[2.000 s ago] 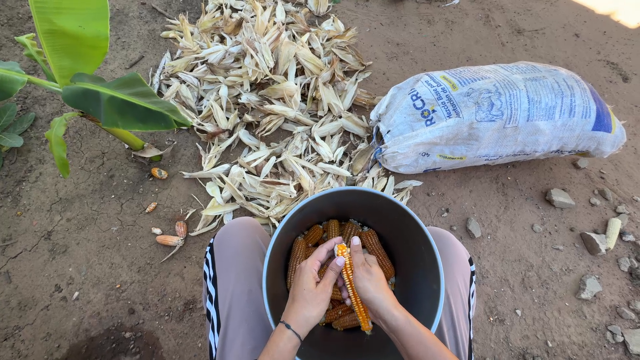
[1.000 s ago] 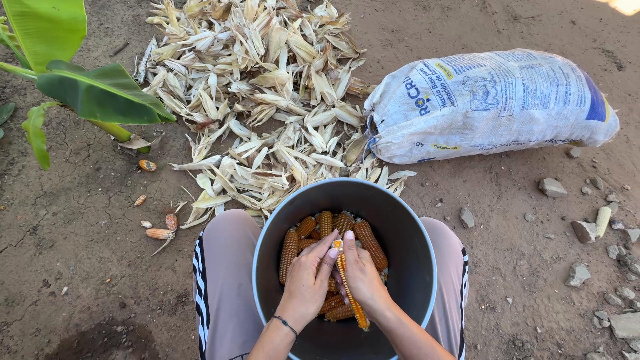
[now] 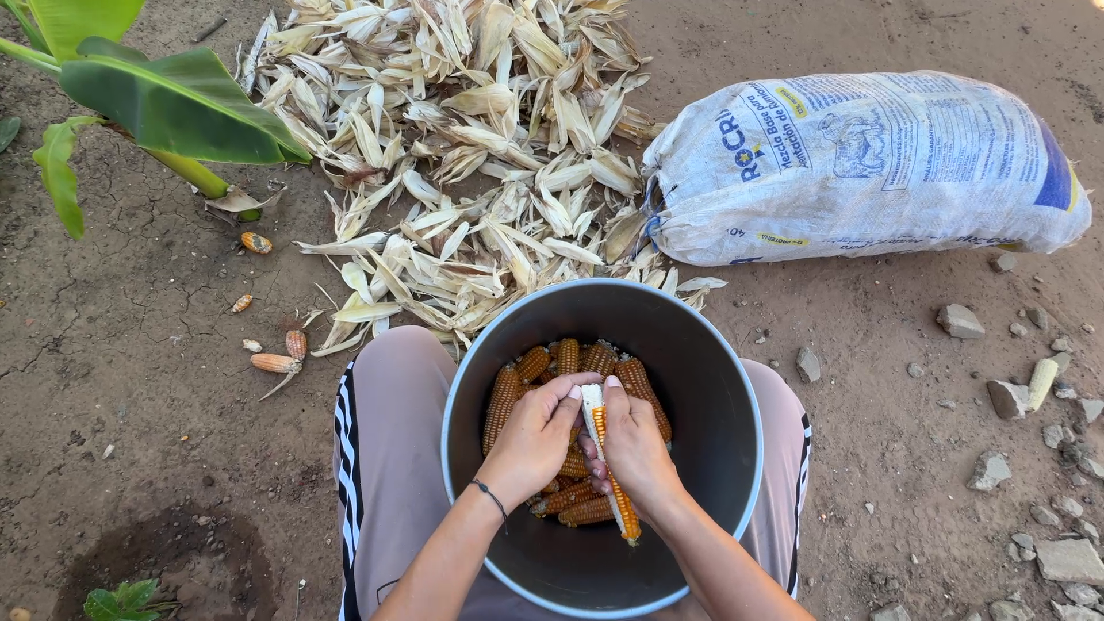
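Observation:
A partly shelled corn cob (image 3: 611,466) is held in both hands above a deep dark pot (image 3: 711,414). White bare cob shows along its left side and upper end; orange kernels remain on the right side and at the lower tip. My left hand (image 3: 536,431) grips the upper part, its thumb near the top end. My right hand (image 3: 636,444) is closed around the cob from the right, thumb at the top. Under the hands, several unshelled orange corn cobs (image 3: 502,407) lie in the pot, which sits between the knees. The hands hide some of them.
Dry corn husks (image 3: 483,172) lie heaped beyond the pot. A stuffed white woven sack (image 3: 862,168) with printing lies at right. Stones (image 3: 960,321) and a bare cob (image 3: 1042,384) are on the right-hand soil. A broad-leaved plant (image 3: 185,108) and small cobs (image 3: 274,363) are at left.
More bare white cob shows at the upper end and left side of the held ear than before. Both hands have stayed on it over the pot.

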